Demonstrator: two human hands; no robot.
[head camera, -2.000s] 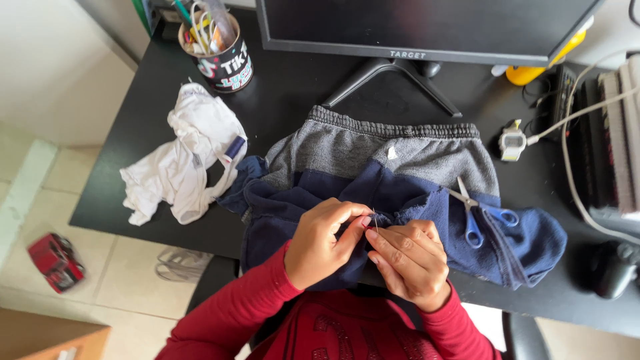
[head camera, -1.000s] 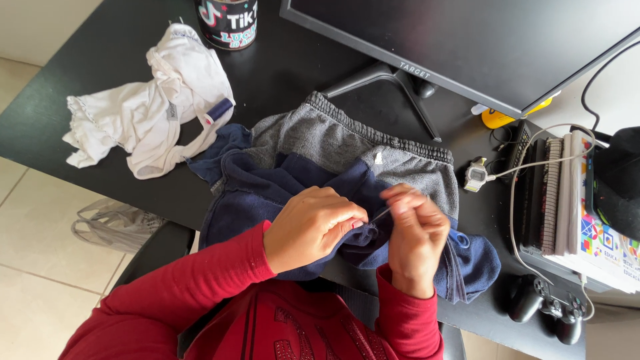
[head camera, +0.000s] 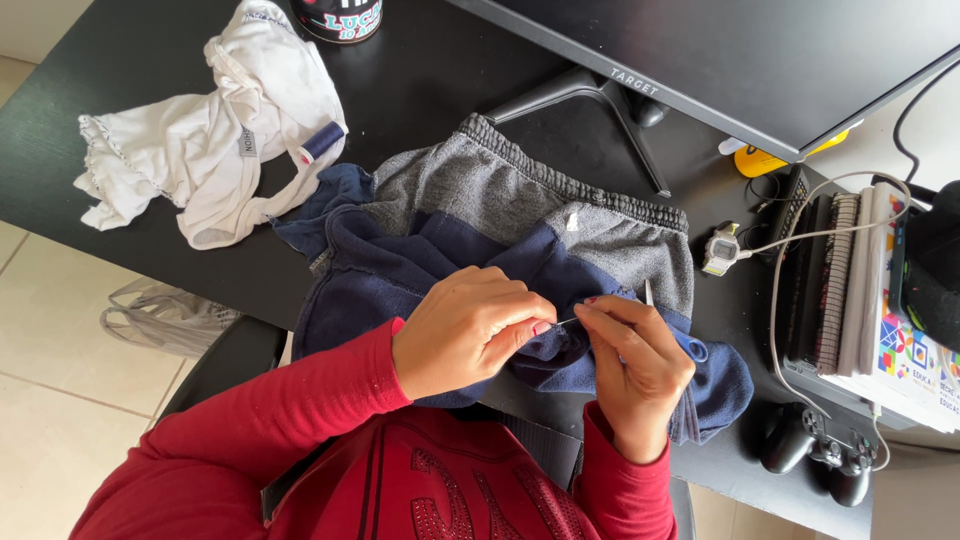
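Observation:
Grey and navy fleece trousers (head camera: 480, 195) with an elastic waistband lie turned inside out or bunched on the black desk. Over their navy part, my left hand (head camera: 476, 330) pinches navy fabric and one end of a thin sewing needle (head camera: 568, 321) between thumb and forefinger. My right hand (head camera: 637, 360) has its fingertips at the needle's other end. Blue-handled scissors (head camera: 691, 345) rest on the trousers, partly hidden behind my right hand. A spool of navy thread (head camera: 322, 142) sits on a white garment (head camera: 187, 150) at the left.
A monitor (head camera: 720, 67) on a stand (head camera: 577, 86) rises behind the trousers. At the right are a digital watch (head camera: 722, 249), a white cable, upright notebooks (head camera: 836, 285) and a game controller (head camera: 821, 450). A printed tin (head camera: 337, 19) stands at the back left; a plastic bag (head camera: 161, 315) lies below the desk.
My right hand was a little apart from the left one second ago, with its fingers raised; now its fingertips are at the needle. The view has turned and shifted.

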